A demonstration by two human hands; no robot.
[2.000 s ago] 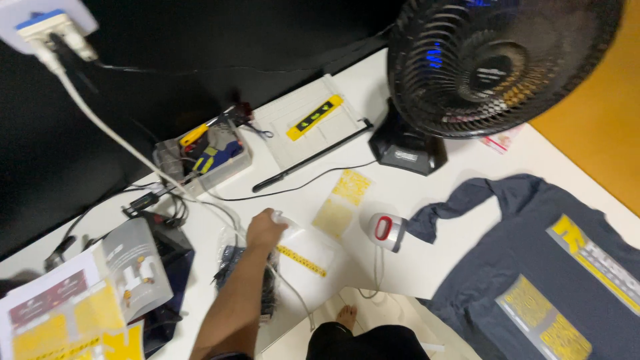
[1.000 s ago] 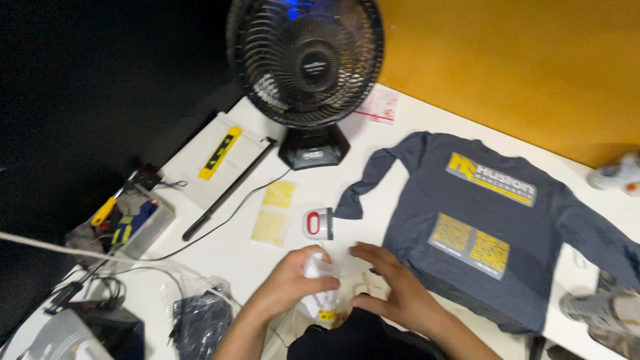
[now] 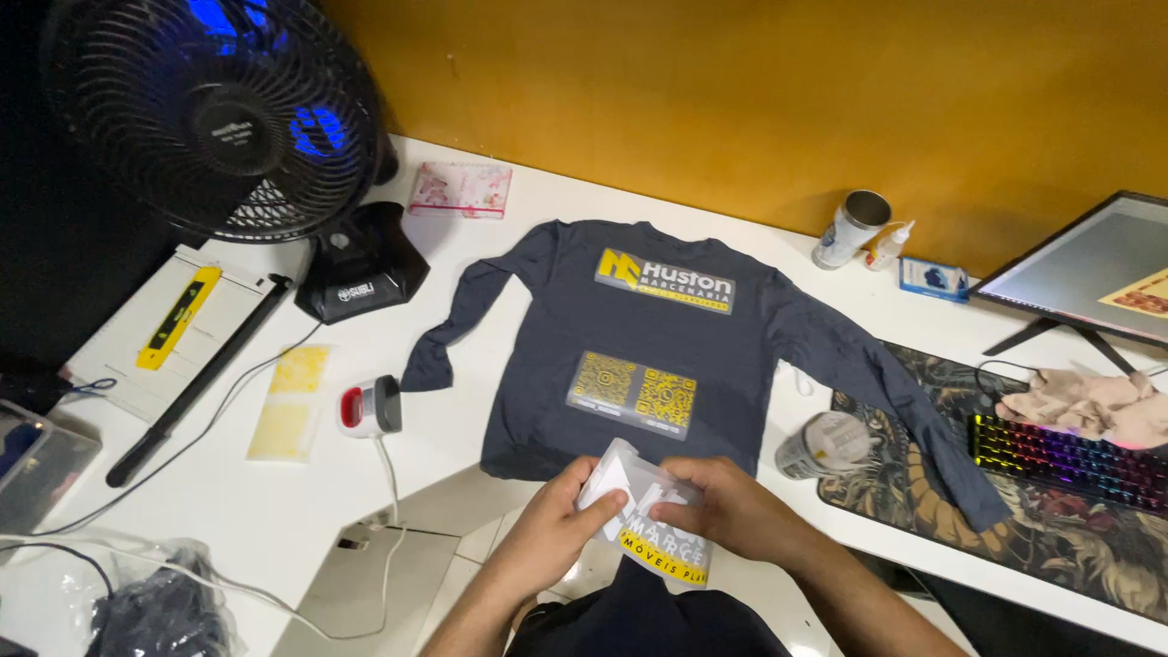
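Between my left hand (image 3: 570, 520) and my right hand (image 3: 721, 506) is a translucent transfer film (image 3: 652, 525) with white and yellow lettering, curled at its upper left and gripped at both sides. It is held over my lap, just below the hem of a dark long-sleeved shirt (image 3: 639, 333). The shirt lies flat, with a printed film panel (image 3: 671, 281) near its neck and a panel of yellow square codes (image 3: 634, 394) lower down. Left of the shirt, a small white and red heat press (image 3: 370, 407) stands beside a film sheet with yellow print (image 3: 290, 401).
A black fan (image 3: 360, 265) and a paper trimmer (image 3: 196, 365) occupy the left. Behind the shirt are a pink case (image 3: 461, 190) and a metal tumbler (image 3: 849, 228). A lidded cup (image 3: 821, 444), lit keyboard (image 3: 1068, 456) and monitor (image 3: 1086, 265) are at right. A white cable (image 3: 392, 520) hangs off the table edge.
The view has swung right. My left hand, earlier reaching over the table at left, now holds the film above my lap. My right hand, apart from it one second ago, now grips its other side.
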